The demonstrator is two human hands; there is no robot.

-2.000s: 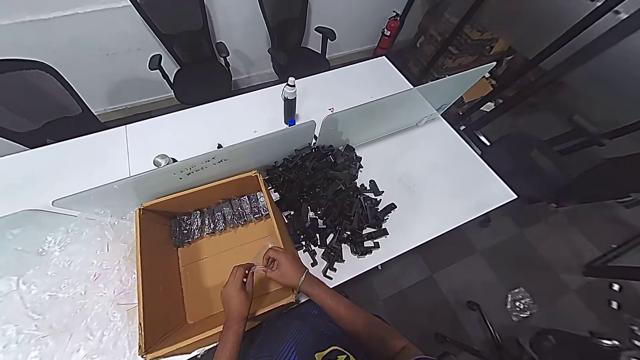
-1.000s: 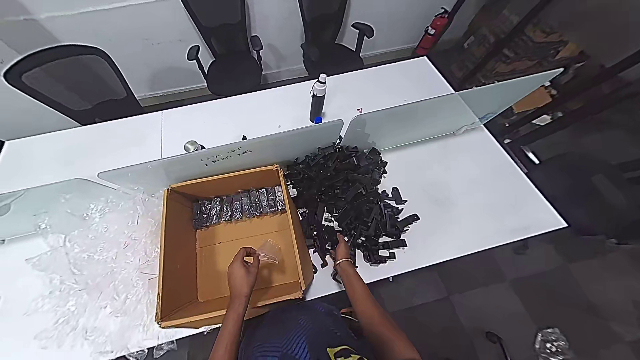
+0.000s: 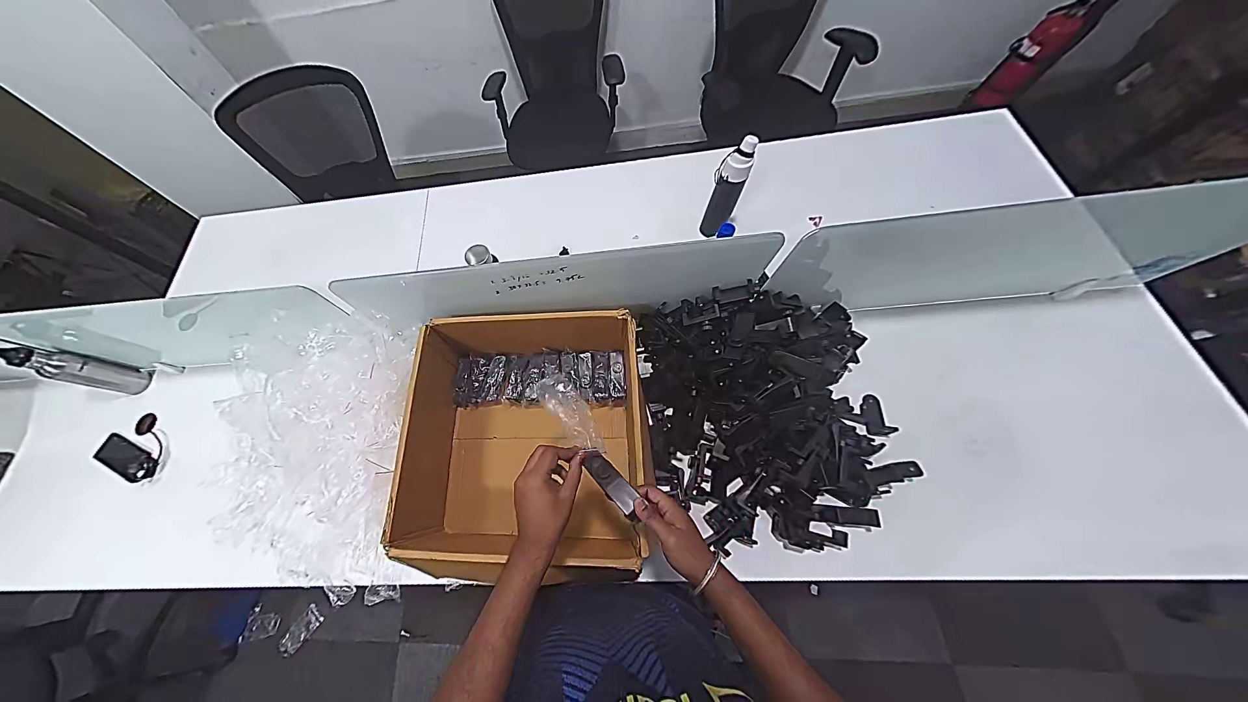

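Observation:
My right hand (image 3: 671, 526) grips the lower end of a black plastic part (image 3: 612, 483), held slanted above an open cardboard box (image 3: 414, 439). My left hand (image 3: 548, 487) pinches the mouth of a clear plastic bag (image 3: 572, 414), and the part's upper end meets that mouth. Several black parts in clear bags (image 3: 526, 378) stand in a row along the box's far inner side. To the right of the box lies a heap of loose black plastic parts (image 3: 760, 400). A pile of clear plastic bags (image 3: 312, 458) spreads to its left.
Glass partitions (image 3: 585, 283) cross the white table (image 3: 1024, 419) behind the box. Beyond them stand a dark bottle (image 3: 729, 190) and a metal-topped item (image 3: 478, 254). At the left are a clear bottle (image 3: 78, 369) and a small black device (image 3: 127, 456). Some bags (image 3: 300, 629) lie on the floor.
My right hand has come from the heap of black parts to the bag in my left hand, and now holds a black part. Two seconds ago both hands were together at a bag over the box.

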